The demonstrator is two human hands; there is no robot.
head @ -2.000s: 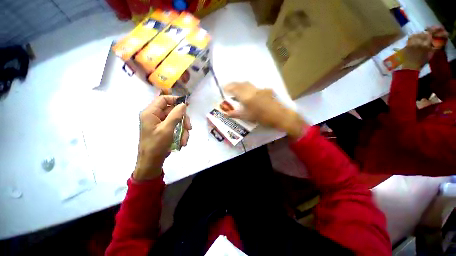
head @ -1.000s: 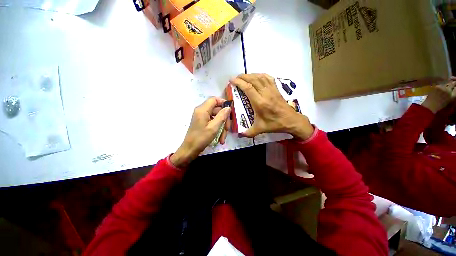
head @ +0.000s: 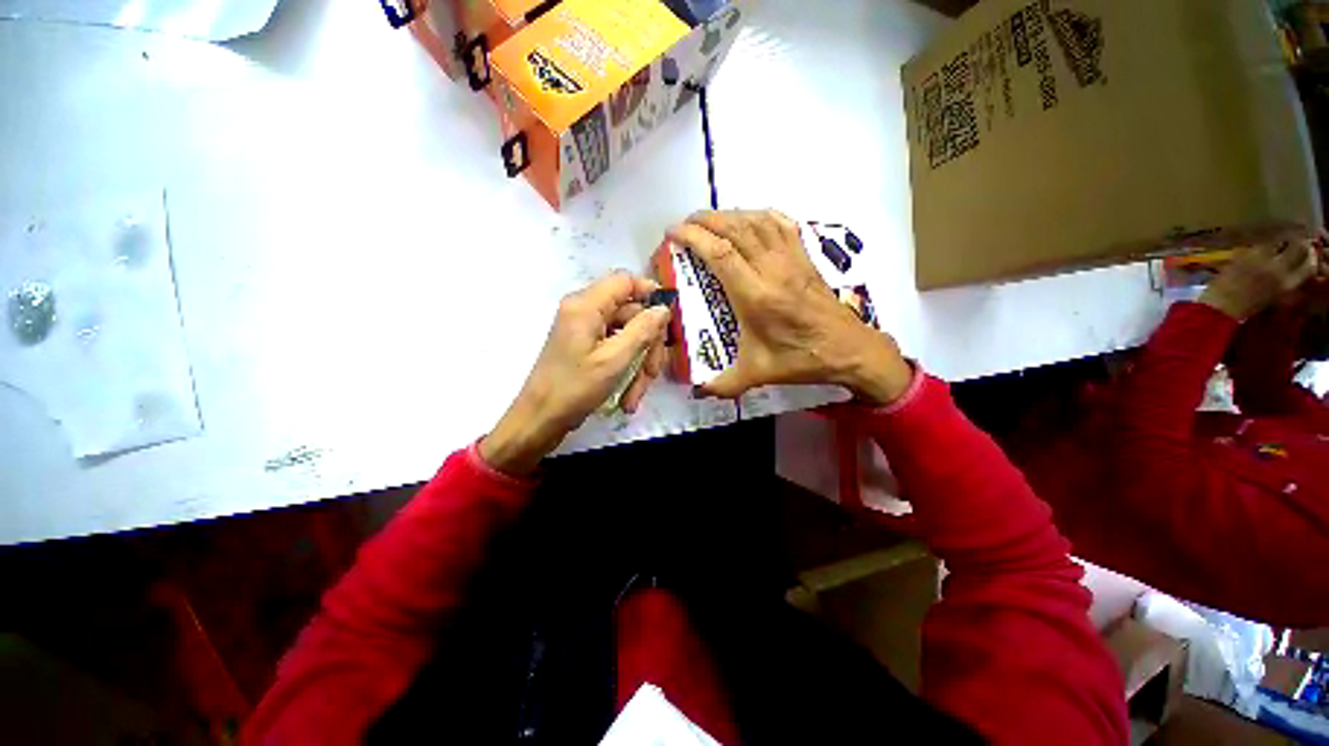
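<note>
A retail box [head: 706,328] with white, black and orange print lies on the white bench in front of me. My right hand [head: 780,306] lies over its top and grips it, hiding much of it. My left hand [head: 583,357] pinches a slim greenish-yellow tool [head: 622,391] with a dark end, at the box's left orange end. The fingers partly hide the tool, and I cannot tell whether its tip touches the box.
Orange retail boxes [head: 590,88] with black hang tabs stand at the back centre. A big brown carton [head: 1086,146] stands at the back right. A white sheet [head: 102,350] with a small clear plastic bit [head: 32,312] lies at left. Another person's red sleeve [head: 1151,379] is at right.
Over two seconds the view moved closer, and both hands came together at the small box, my right hand now gripping it. In the last second my left hand shifted only slightly.
</note>
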